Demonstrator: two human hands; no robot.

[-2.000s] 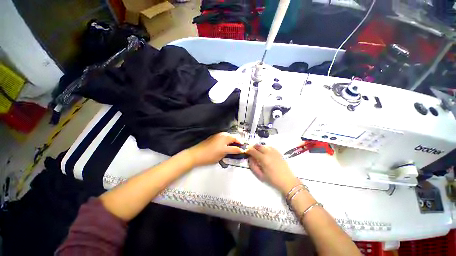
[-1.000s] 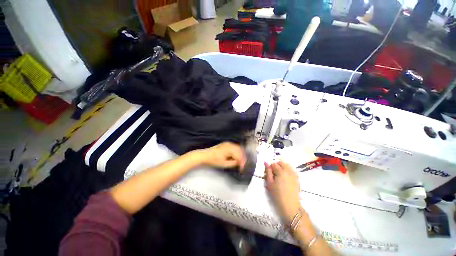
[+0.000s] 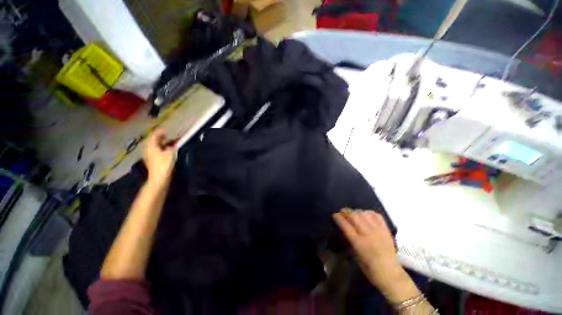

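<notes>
A black garment (image 3: pixel 271 178) is spread over the left part of the white machine table (image 3: pixel 425 215) and hangs over its front edge. My left hand (image 3: pixel 160 154) is at the table's left end, its fingers bent at the garment's far left edge; its grip there is not clear. My right hand (image 3: pixel 366 237) pinches the garment's right part near the table's front edge. The white sewing machine (image 3: pixel 468 135) stands at the right, with no cloth seen under its needle area (image 3: pixel 394 138). Red-handled snips (image 3: pixel 471 175) lie under its arm.
A pale blue tub (image 3: pixel 370 46) is behind the table. A yellow crate (image 3: pixel 91 69) and a red crate (image 3: pixel 116 103) stand on the floor at the upper left, near a white pillar (image 3: pixel 123 43). A cardboard box (image 3: pixel 266 15) is at the back.
The view has turned left. Both hands have moved left, away from the needle, and apart. The black garment now spreads across the table's left part and covers most of the striped bands.
</notes>
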